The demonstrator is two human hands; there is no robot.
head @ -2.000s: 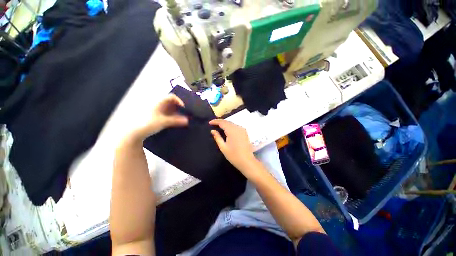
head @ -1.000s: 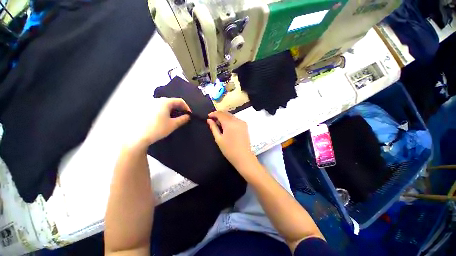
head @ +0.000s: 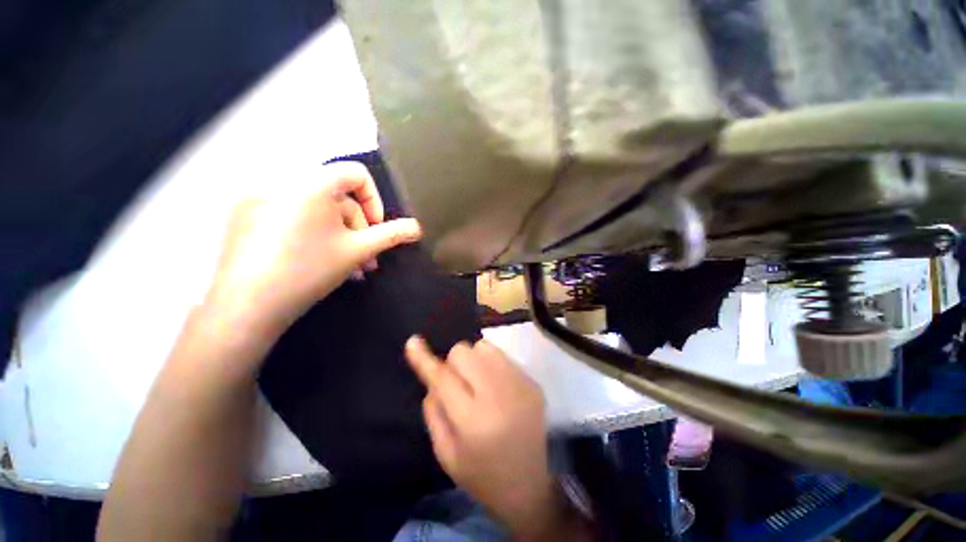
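A black cloth piece [head: 350, 339] lies over the white table's front edge, left of the sewing machine head [head: 477, 116], which looms large and blurred. My left hand [head: 307, 238] is on the upper part of the cloth, thumb and fingers curled at its edge; whether they pinch it is hard to tell. My right hand [head: 482, 413] rests lower on the cloth, index finger extended, with no clear grip on it. The needle area is hidden by the machine head.
A large black garment [head: 127, 95] lies at the upper left. A ragged black cloth bundle [head: 673, 302] sits on the machine bed. A metal bar and a spring knob [head: 844, 349] show at the right. A blue crate [head: 810, 503] and a pink phone [head: 691, 443] are at the lower right.
The view has moved close to the machine, whose head now fills the upper right. My right hand has moved lower on the cloth, away from my left, and its index finger is extended.
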